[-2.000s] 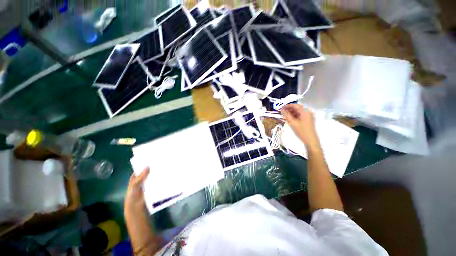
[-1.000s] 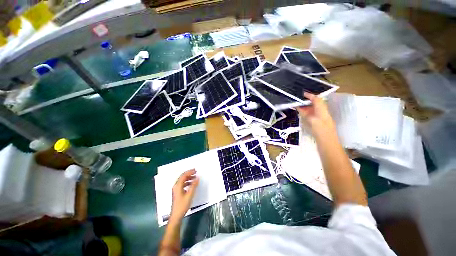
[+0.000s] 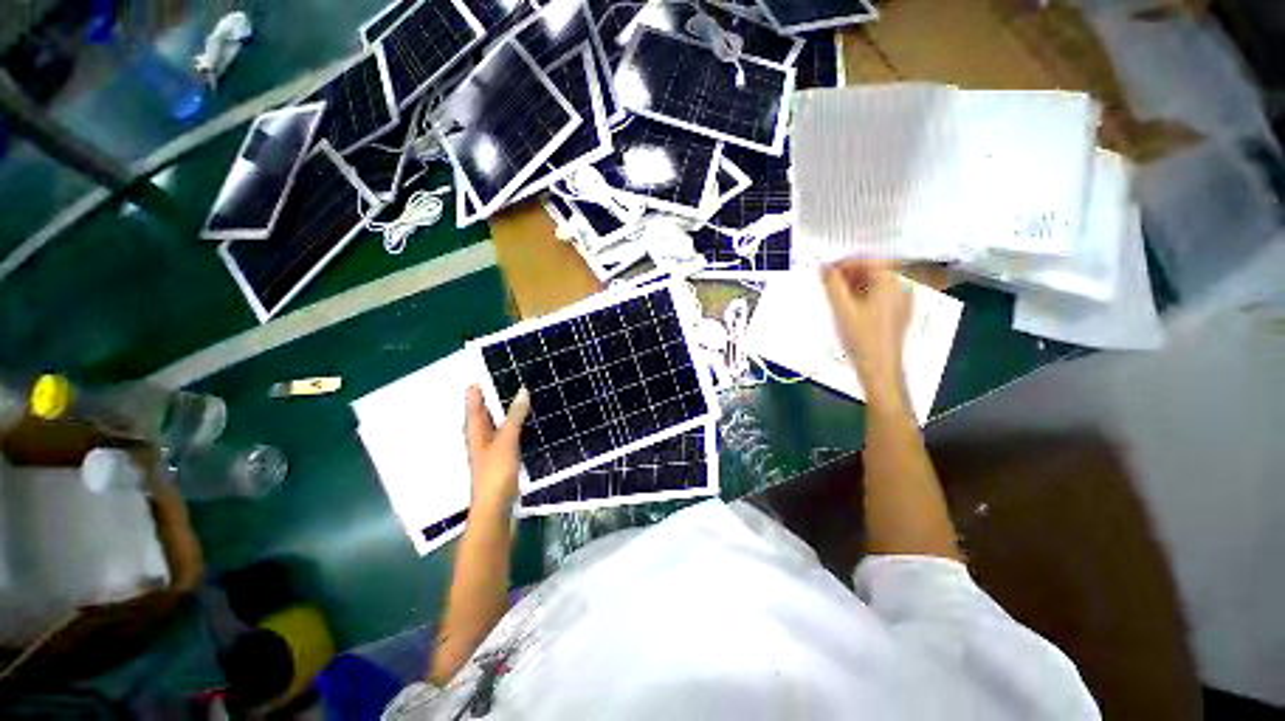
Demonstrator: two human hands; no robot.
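A solar panel (image 3: 599, 373) lies face up over another panel (image 3: 634, 475) and partly over white sheets (image 3: 412, 451) on the green bench. My left hand (image 3: 496, 437) grips the upper panel's left edge, fingers on its face. My right hand (image 3: 867, 317) is at the near edge of the bubble bag stack (image 3: 902, 176), its fingers blurred; whether it grips a bag cannot be told. A white printed sheet (image 3: 803, 327) lies under my right hand. White cables (image 3: 736, 345) lie beside the panels.
A pile of panels (image 3: 514, 120) with coiled cables (image 3: 409, 221) lies beyond, partly on brown cardboard (image 3: 533, 261). A small pale strip (image 3: 306, 386), clear bottles (image 3: 243, 469) and a brown box (image 3: 176, 528) are at left. A dark brown area (image 3: 1043, 549) is at lower right.
A panel from the right hand's side now lies over the front panel and sheets. My left hand has moved onto its edge. My right hand has let go of the panel and moved to the bags.
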